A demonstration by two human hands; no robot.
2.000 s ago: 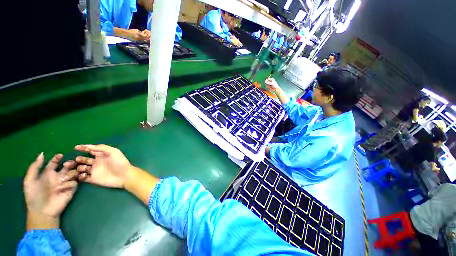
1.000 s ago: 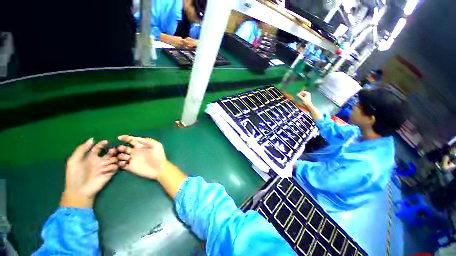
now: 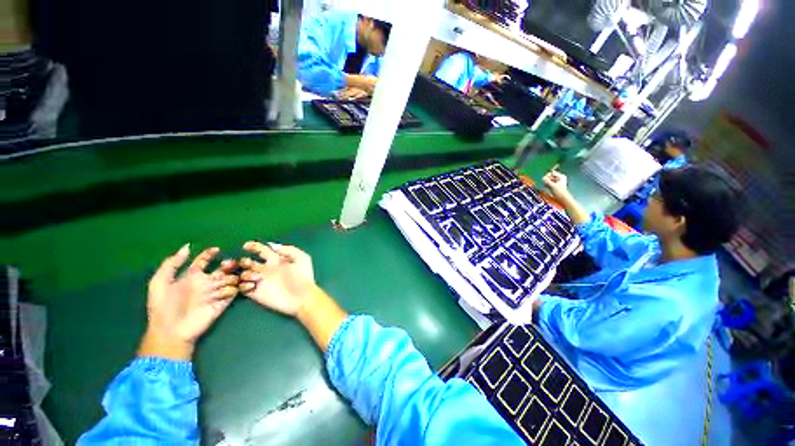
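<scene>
My left hand (image 3: pixel 187 300) is over the green bench (image 3: pixel 357 283) at the left, palm turned up and inward, fingers apart and curled, with nothing in it. My right hand (image 3: pixel 279 280) is just right of it, bare and empty, fingers loosely bent. The fingertips of both hands meet or nearly meet; I cannot tell if they touch. Both sleeves are light blue with elastic cuffs. A filled black tray (image 3: pixel 545 392) with pale-outlined rectangles lies at the lower right, partly hidden by my right sleeve.
Another filled tray (image 3: pixel 488 222) lies on white sheets (image 3: pixel 436 261) before a seated worker (image 3: pixel 641 287) at the right. A white post (image 3: pixel 383 131) rises from the bench. Workers and black trays (image 3: pixel 349 113) are opposite. Dark stacked trays with film (image 3: pixel 26 366) stand at the left edge.
The view has turned left, so the hands, post and trays sit further right in the picture. The stack at the left edge has come into view. My hands keep nearly the same pose.
</scene>
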